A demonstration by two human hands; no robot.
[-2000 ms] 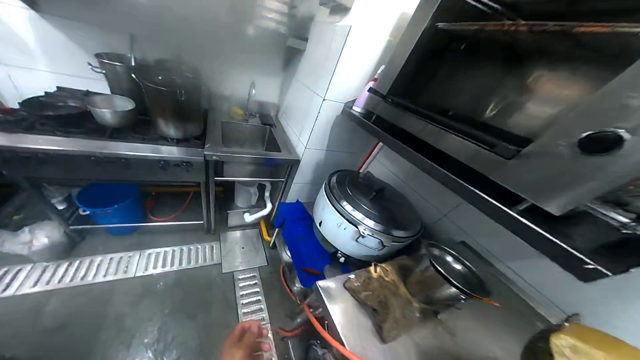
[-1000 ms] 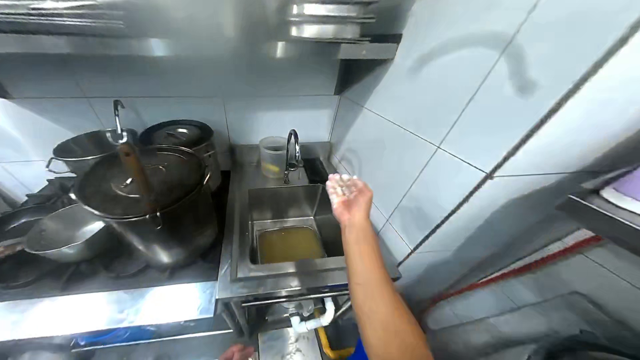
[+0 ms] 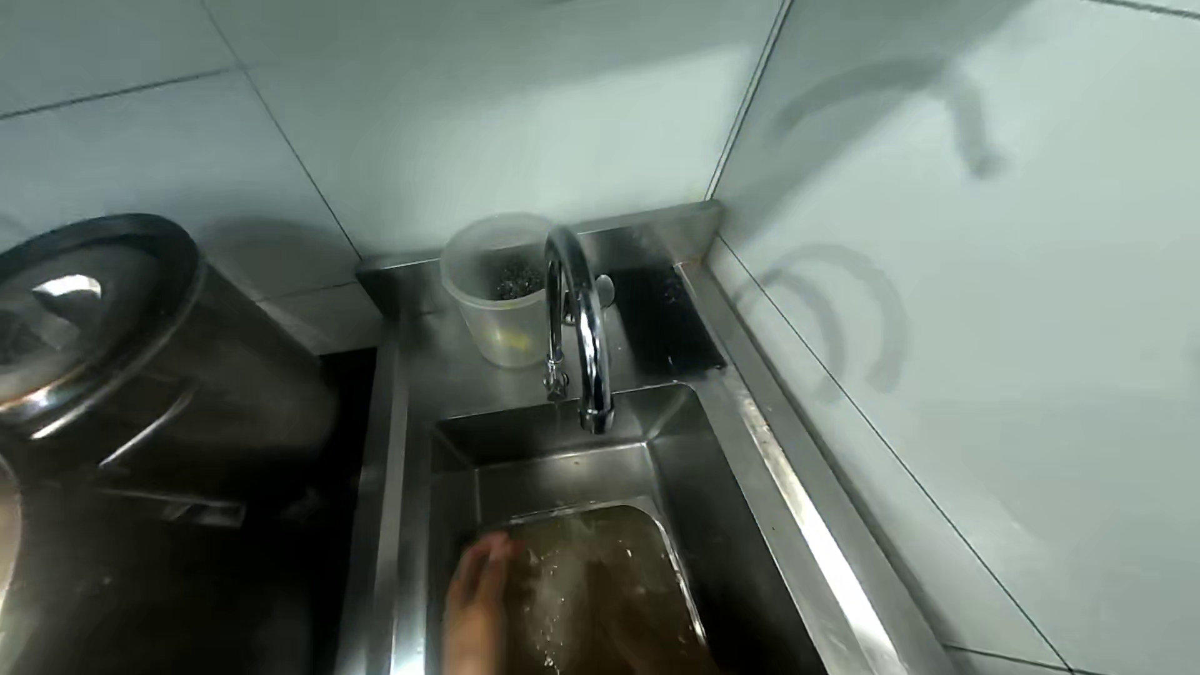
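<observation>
A stainless steel sink [image 3: 562, 469] holds a metal tray or pan [image 3: 689, 600] filled with cloudy brown water [image 3: 586, 581]. My left hand [image 3: 478, 600] is blurred at the left side of this pan, fingers apart, with nothing visible in it. Whether it touches the pan rim cannot be told. A dim brownish shape in the water at the lower right may be my right hand; its fingers do not show. The curved chrome faucet [image 3: 586, 328] stands over the back of the sink, and the water below it is rippled and bubbly.
Behind the faucet's left side stands a translucent plastic container [image 3: 506, 319] with a dark scrubber-like mass and something yellow inside. A flat black object [image 3: 661, 319] lies on the back right ledge. Large lidded metal pots [image 3: 216, 375] stand at left. Tiled walls [image 3: 984, 328] enclose the back and right.
The view has moved close over the sink. My right hand, earlier raised palm up beside the faucet with small pale bits on it, is no longer there. My left hand is now in the sink.
</observation>
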